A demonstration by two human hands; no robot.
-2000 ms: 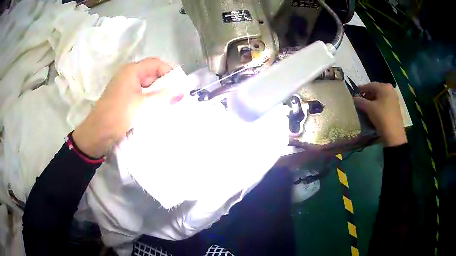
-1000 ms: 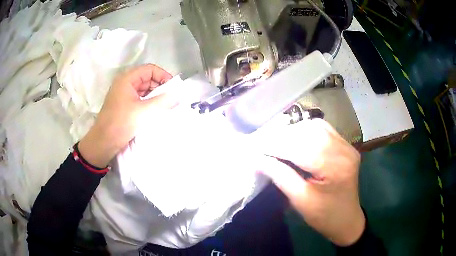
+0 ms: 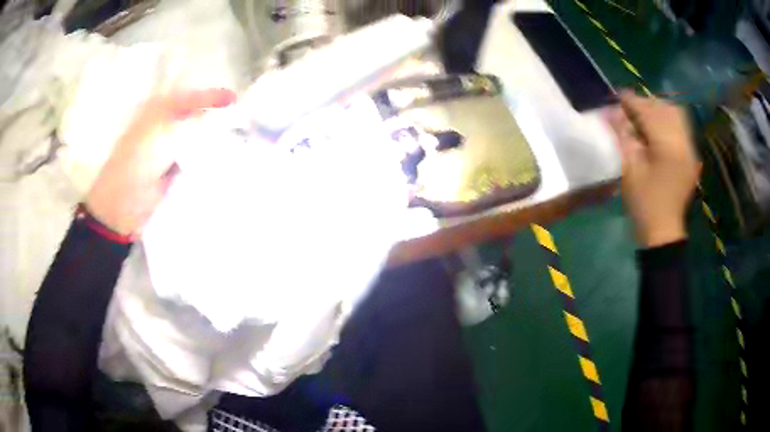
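My left hand (image 3: pixel 152 160), with a red wrist band, holds the upper left part of a white garment piece (image 3: pixel 262 228). The cloth glares strongly under the lamp (image 3: pixel 355 63) and hangs down over the table's front edge. The needle area is lost in the glare. The beige sewing machine's body (image 3: pixel 481 152) shows right of the cloth. My right hand (image 3: pixel 663 160) is off the cloth, at the table's right edge by a flat black phone-like rectangle (image 3: pixel 567 61). It is blurred, and whether it holds anything cannot be told.
A cream-white fabric pile (image 3: pixel 29 143) lies at the left. The pale table's wooden edge (image 3: pixel 507 221) runs below the machine. The green floor (image 3: pixel 523 363) has yellow-black tape (image 3: pixel 574 325). A blurred pale object (image 3: pixel 483 291) is below the table edge.
My right hand has left the cloth and moved right to the table's edge. The view has shifted, so the machine and cloth sit further left. My left hand stays on the cloth.
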